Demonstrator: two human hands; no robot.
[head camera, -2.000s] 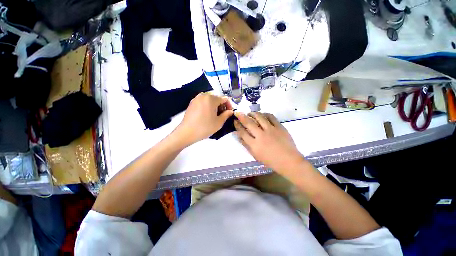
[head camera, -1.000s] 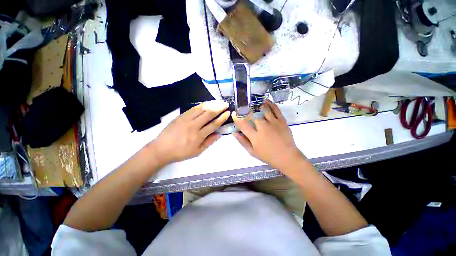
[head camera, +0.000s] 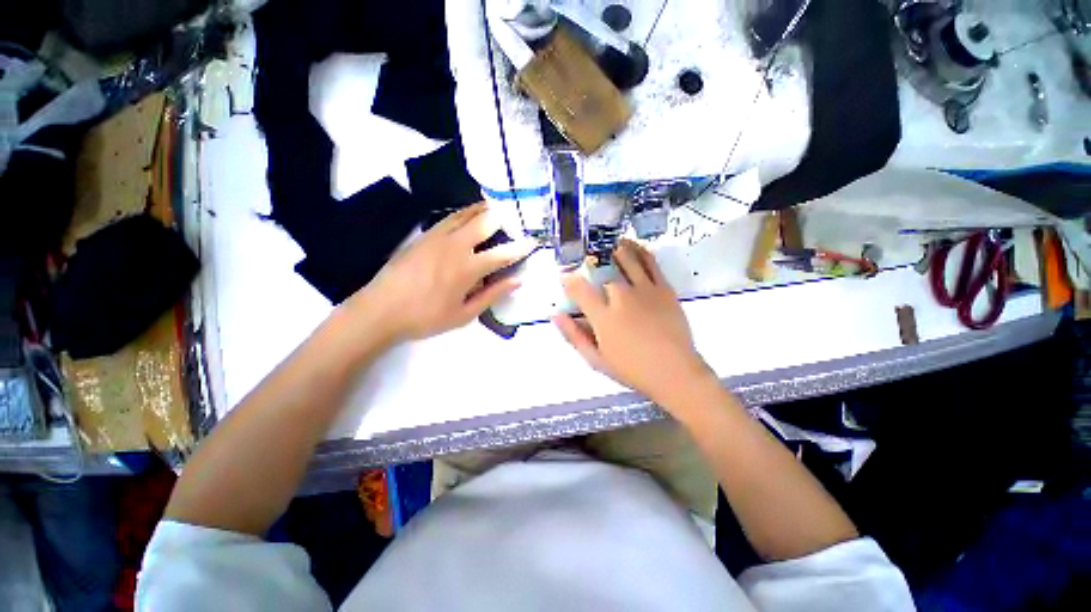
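The white sewing machine head (head camera: 670, 120) stands in front of me, with its needle bar area (head camera: 567, 206) at its left end. A chain of black pieces (head camera: 353, 233) lies left of and behind the needle. My left hand (head camera: 437, 277) lies flat at its near edge, fingers apart and pointing at the needle. A small dark curved edge (head camera: 498, 324) shows below those fingers. My right hand (head camera: 642, 325) is right of the needle, fingers apart, fingertips by the metal foot (head camera: 603, 243). No fabric shows in it. What lies under the fingertips is hidden.
A dark pile (head camera: 126, 287) sits on brown cardboard (head camera: 120, 401) at left. Small hand tools (head camera: 826, 257), red-handled scissors (head camera: 971, 277) and an orange-handled tool (head camera: 1056, 269) lie at right. A wide black strip (head camera: 852, 108) drapes over the machine arm. The table's front edge (head camera: 526, 433) curves before me.
My hands have moved apart from the small black piece they pinched together. My left hand has shifted left onto the chain's edge. My right hand remains by the foot. The view has shifted slightly.
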